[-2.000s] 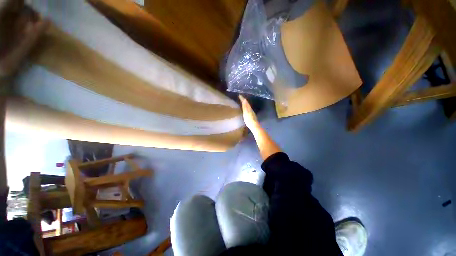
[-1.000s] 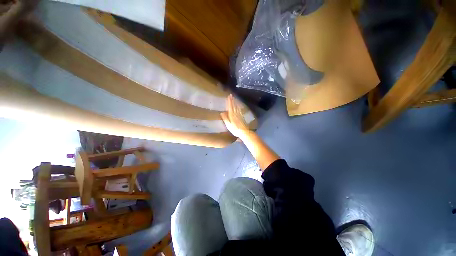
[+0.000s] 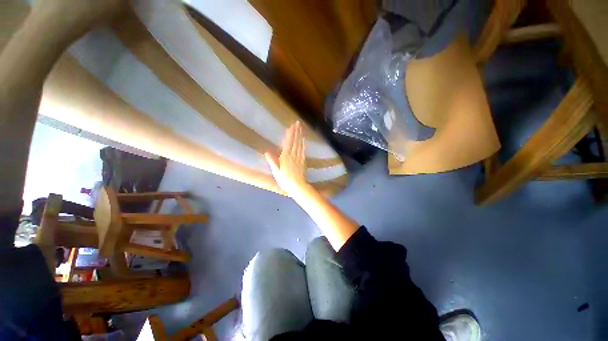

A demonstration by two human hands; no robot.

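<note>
Long pale curved strips [image 3: 220, 86] lie side by side on a large brown board [image 3: 87, 100] that runs from the upper left to the centre. My right hand [image 3: 290, 156] is flat near the board's near end, over the strips, with fingers extended and thumb apart, holding nothing. My left arm rises large and blurred along the left edge. My left hand [image 3: 83, 13] is at the top left, blurred and partly cut off, by the board's far part; its fingers cannot be made out.
A crumpled clear plastic bag [image 3: 367, 106] and a tan cut-out card [image 3: 457, 113] are right of the board. A wooden stool frame [image 3: 547, 153] is at the right. Another stool [image 3: 107, 220] is at the left. A white sheet [image 3: 243, 26] is at the top.
My right hand has moved left and slightly up along the strips from the board's end. My left arm has come further into view at the upper left. The view has shifted.
</note>
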